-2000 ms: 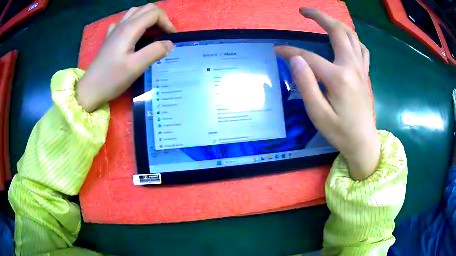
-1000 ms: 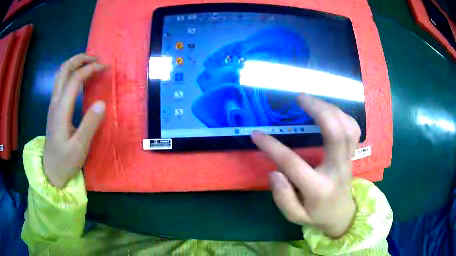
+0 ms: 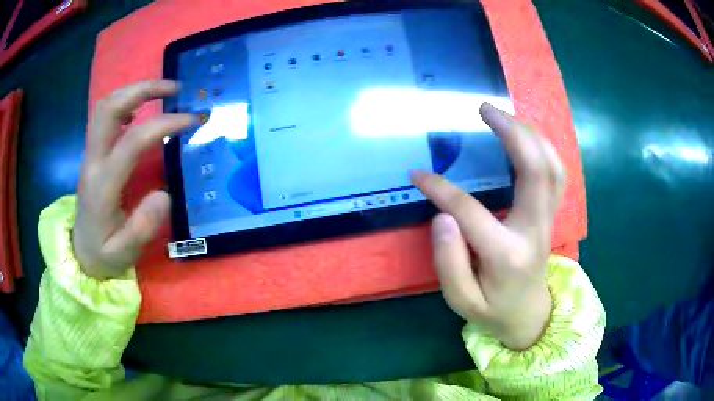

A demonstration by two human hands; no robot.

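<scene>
A black-edged tablet (image 3: 313, 235) lies flat on a red-orange foam tray (image 3: 352, 274). Its touchscreen (image 3: 337, 149) is lit, with a pale panel of small icons over the blue swirl desktop and white glare across it. A white barcode label (image 3: 187, 247) sits at its lower left corner. My left hand (image 3: 125, 180) is open, with its fingertips over the tablet's left edge. My right hand (image 3: 501, 235) is open, its index fingertip at the panel's lower right corner and another finger over the screen's right side. Contact cannot be told.
The glossy green tabletop (image 3: 634, 196) surrounds the tray. Another red foam piece (image 3: 9, 188) stands at the left edge, with more red trays at the upper left and upper right corners. Blue clothing (image 3: 673, 345) shows at the lower right.
The settings window seen first closed to the desktop, and now a panel with icons is open. My left hand moved from the foam onto the tablet's left edge. My right hand stays over the lower right.
</scene>
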